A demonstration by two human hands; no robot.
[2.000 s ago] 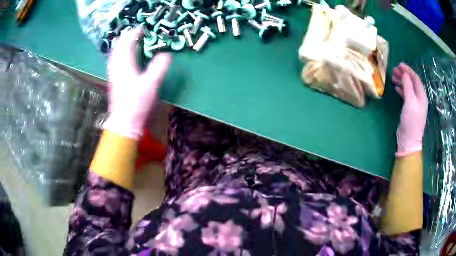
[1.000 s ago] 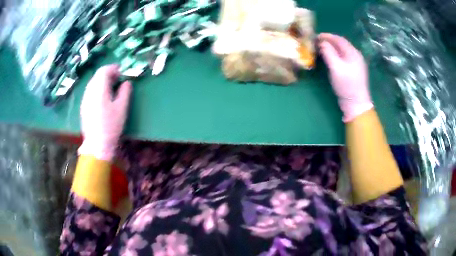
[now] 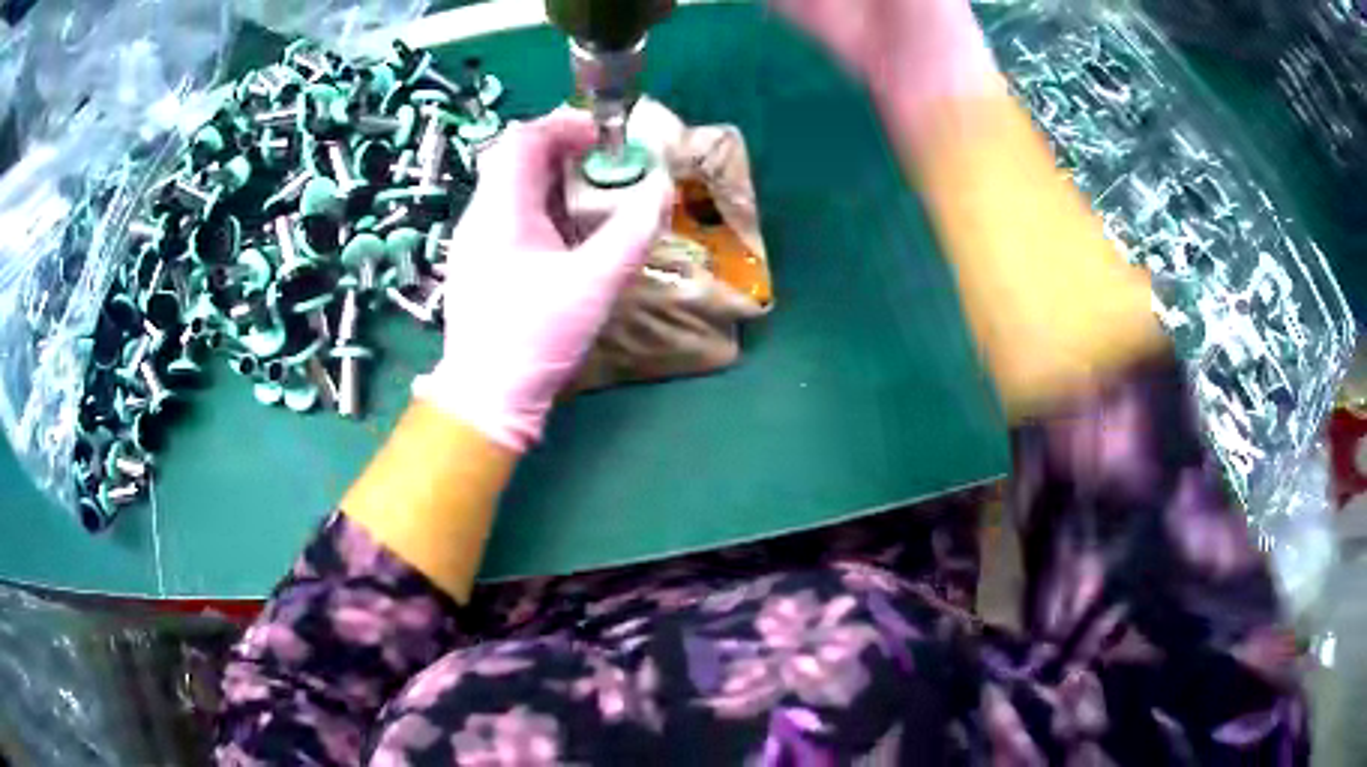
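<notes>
The wrapped fixture [image 3: 660,322] stands mid-table, pale tan with an orange patch on its right side. A teal round disc [image 3: 615,165] sits on its top, directly under the tip of an upright dark green and metal tool [image 3: 607,68]. My left hand [image 3: 525,277], in a pale pink glove, is at the fixture's left side, with thumb and fingers spread around the seat below the disc. Whether it grips a part is unclear. My right hand [image 3: 907,53], gloved and blurred, is raised at the top edge and partly cut off; its fingers are hidden.
A loose heap of headed shaft parts [image 3: 323,225] lies at left on the green table [image 3: 840,390], against crumpled clear plastic [image 3: 45,285]. A clear shiny tray [image 3: 1199,285] with parts lies at right, beyond my right forearm. Red items show at the right edge.
The view has shifted, bringing the upright tool into sight. My left hand has moved from beside the heap to the fixture. My right hand has moved up and away from the fixture's right side.
</notes>
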